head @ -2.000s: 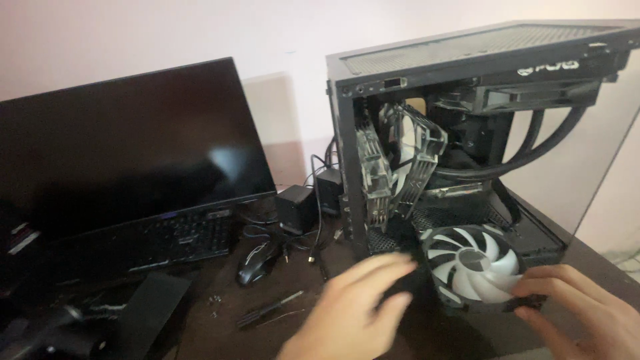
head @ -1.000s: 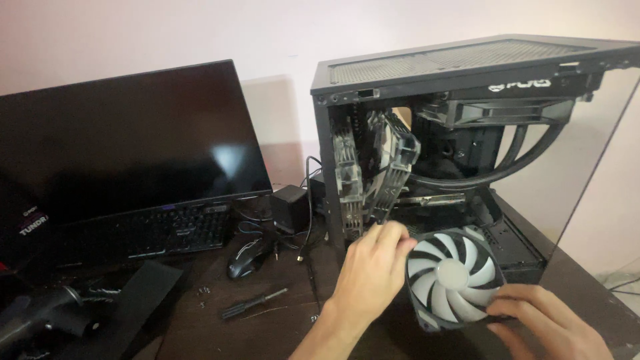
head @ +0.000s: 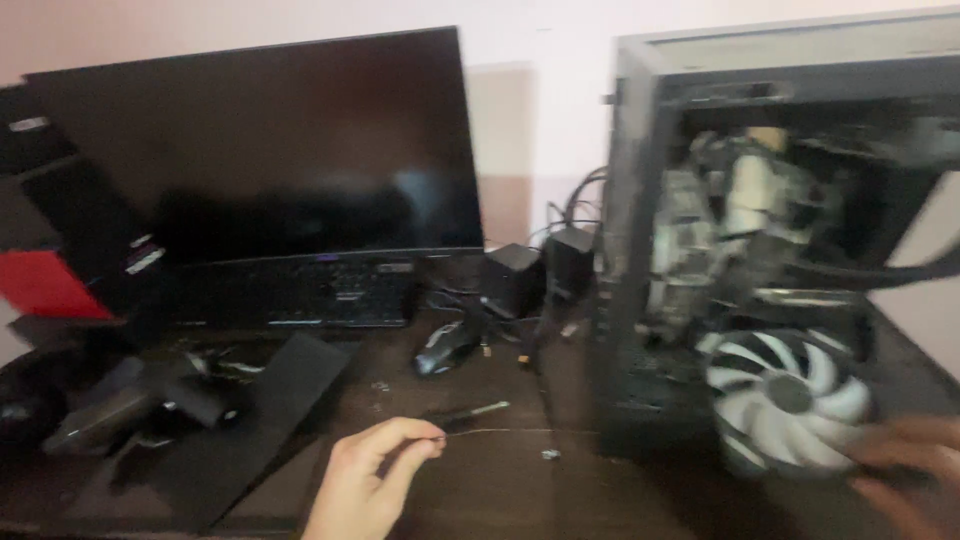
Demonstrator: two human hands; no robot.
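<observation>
The case fan (head: 787, 394), with pale blades in a dark frame, is at the lower right in front of the open computer case (head: 634, 225). My right hand (head: 911, 465), blurred, grips the fan's right edge. My left hand (head: 382, 469) is over the desk, thumb and forefinger pinched on something tiny; what it is cannot be told, perhaps a screw. Just behind the fingertips lies a screwdriver (head: 480, 410). Small screws (head: 551, 454) lie on the desk between my hands, and more small bits (head: 380, 386) lie behind the screwdriver.
A monitor (head: 262, 150) stands behind a black keyboard (head: 300, 292). A mouse (head: 442, 349), two small black speakers (head: 514, 277) and cables are at the middle back. Dark boxes with a red part (head: 52, 285), a dark panel (head: 277, 420) and a black tool-like object (head: 112, 412) crowd the left.
My left hand has left the fan's left side and moved left across the desk, its fingertips now pinched. My right hand stays on the fan. The view has swung left.
</observation>
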